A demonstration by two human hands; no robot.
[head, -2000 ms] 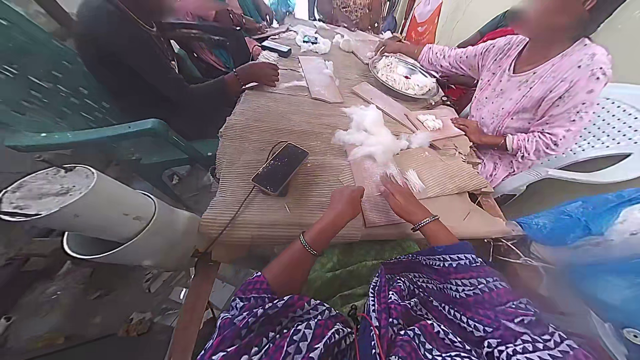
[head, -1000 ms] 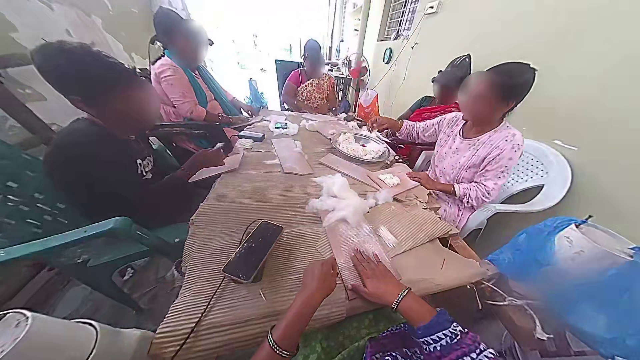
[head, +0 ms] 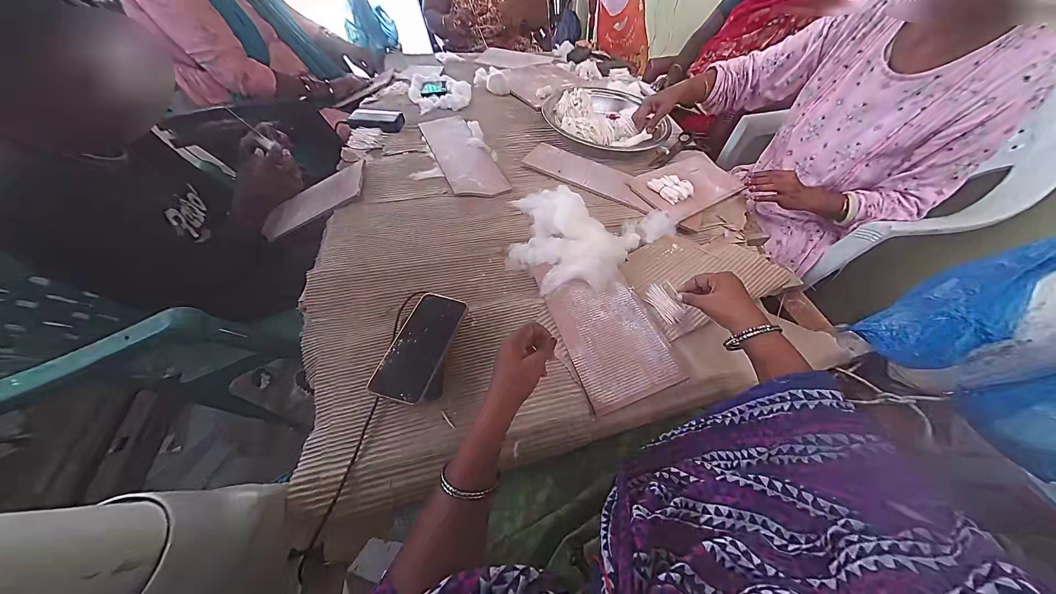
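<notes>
My left hand point(head: 525, 356) is raised a little beside the left edge of a pinkish textured board point(head: 619, 346), its fingers curled; whether something small is pinched in them cannot be told. On the right, my right hand point(head: 719, 299) has its fingertips at a small pile of thin white cotton wicks point(head: 665, 304), which lies just right of the board. Whether it grips a wick is too small to tell. A fluffy heap of white cotton point(head: 569, 239) covers the far end of the board.
Corrugated cardboard point(head: 495, 247) covers the table. A smartphone point(head: 418, 348) with a cable lies at left. Beyond are a steel plate point(head: 610, 140) of white cotton pieces, a board with cotton rolls point(head: 670, 189) and another board point(head: 464, 157). Several people sit around; one person's hand point(head: 656, 107) reaches into the plate.
My right hand has left the board and moved right to the wick pile. My left hand is now raised off the board's left edge, with its fingers curled.
</notes>
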